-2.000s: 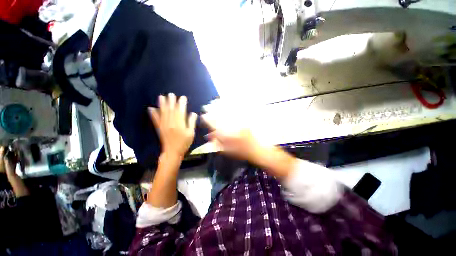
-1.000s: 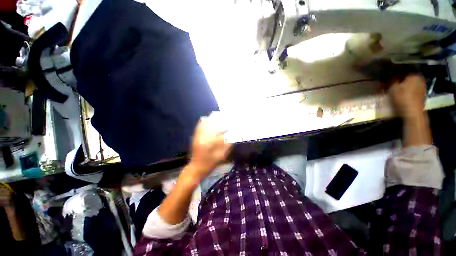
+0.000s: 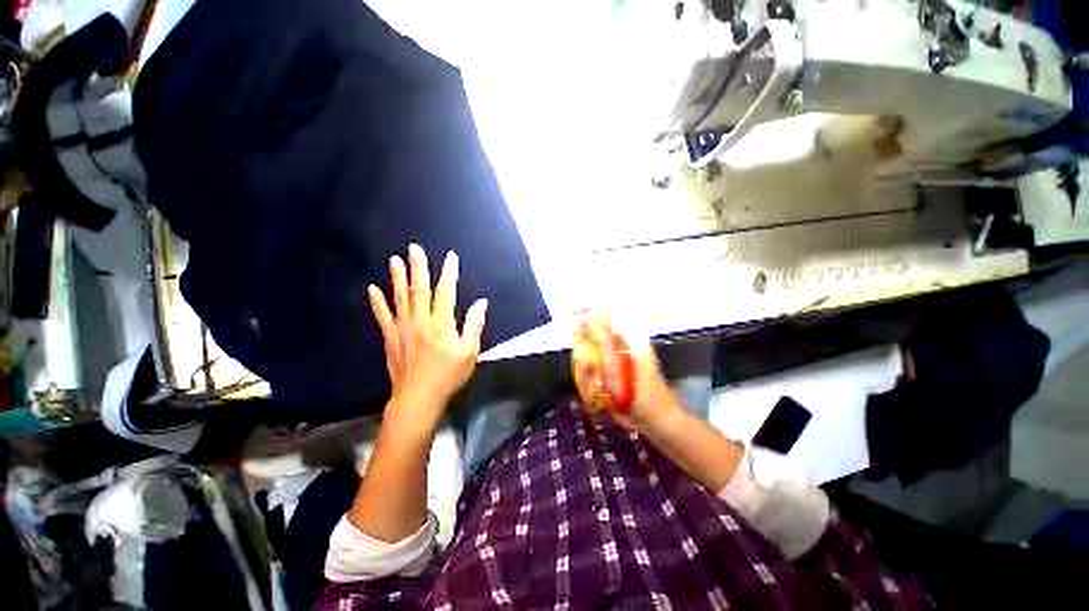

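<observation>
A large navy fabric panel (image 3: 322,179) lies flat on the white table, its right edge running down to a corner near the table's front edge. My left hand (image 3: 428,334) lies on the panel's lower right part, palm down with the fingers spread, gripping nothing. My right hand (image 3: 633,380) is at the table's front edge, right of the panel's corner. It holds the scissors (image 3: 615,370) by their red and yellow handles. The scissor blades cannot be made out.
The white sewing machine (image 3: 860,72) stands at the right, with a ruler scale on the table before it. Dark and white curved pieces (image 3: 72,131) lie at the left. A black phone (image 3: 782,425) lies on a white sheet, beside a navy work pile (image 3: 955,388).
My right hand has come from under the machine arm at the right to the front edge, now with the scissors. My left hand has moved left onto the panel and spread its fingers.
</observation>
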